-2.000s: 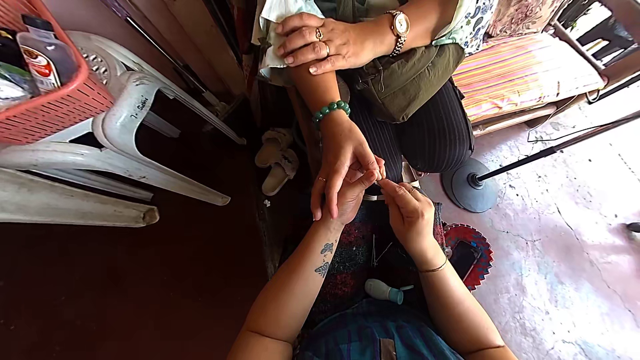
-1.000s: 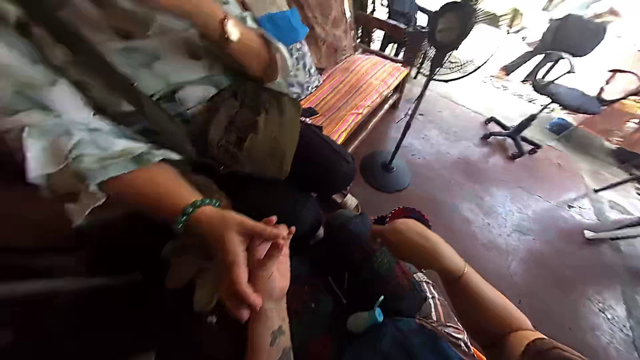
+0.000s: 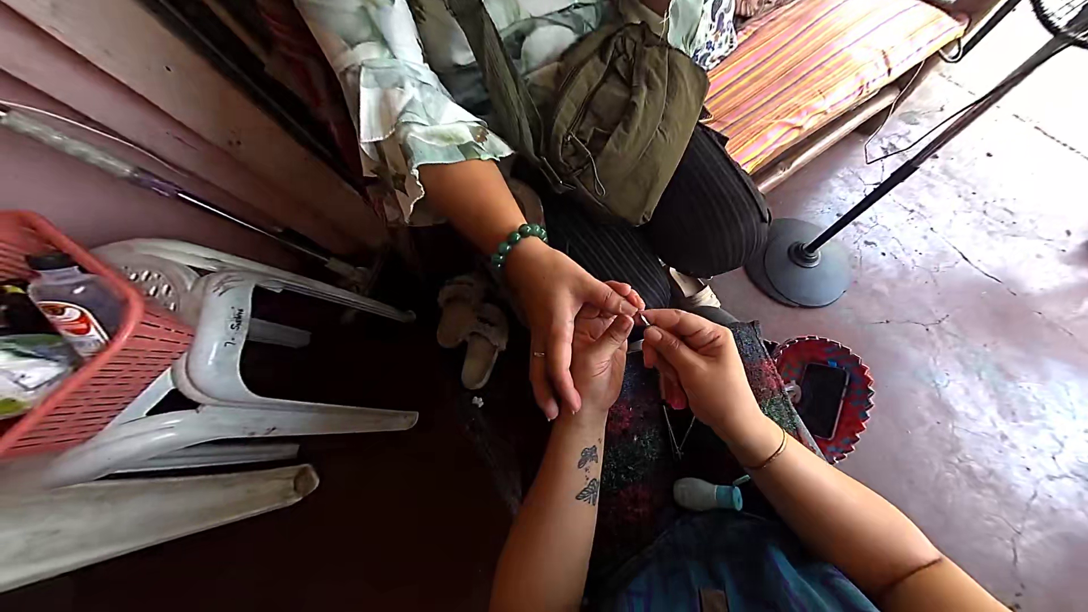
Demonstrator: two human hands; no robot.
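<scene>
My left hand point(image 3: 599, 361) holds a finger of another person's hand point(image 3: 557, 293), which wears a green bead bracelet point(image 3: 519, 244) and lies palm down over mine. At that fingertip, my right hand point(image 3: 697, 357) pinches a small thin tool point(image 3: 643, 320); its kind cannot be told. A dark patterned cloth point(image 3: 633, 450) covers my lap. On it rest a small white bottle with a blue cap point(image 3: 705, 495) and, below my right hand, a thin V-shaped metal thing point(image 3: 677, 432).
White plastic chairs point(image 3: 212, 340) and a red basket point(image 3: 127, 340) of bottles stand left. Slippers point(image 3: 480, 340) lie on the dark floor. To the right are a stand fan's base point(image 3: 799, 263), a striped bench cushion point(image 3: 824, 68) and a red tray point(image 3: 863, 399) with a phone point(image 3: 823, 399).
The other person's second hand, which rested on their forearm two seconds ago, has moved off it. The view swung right and came back. My right hand is again at the fingertip.
</scene>
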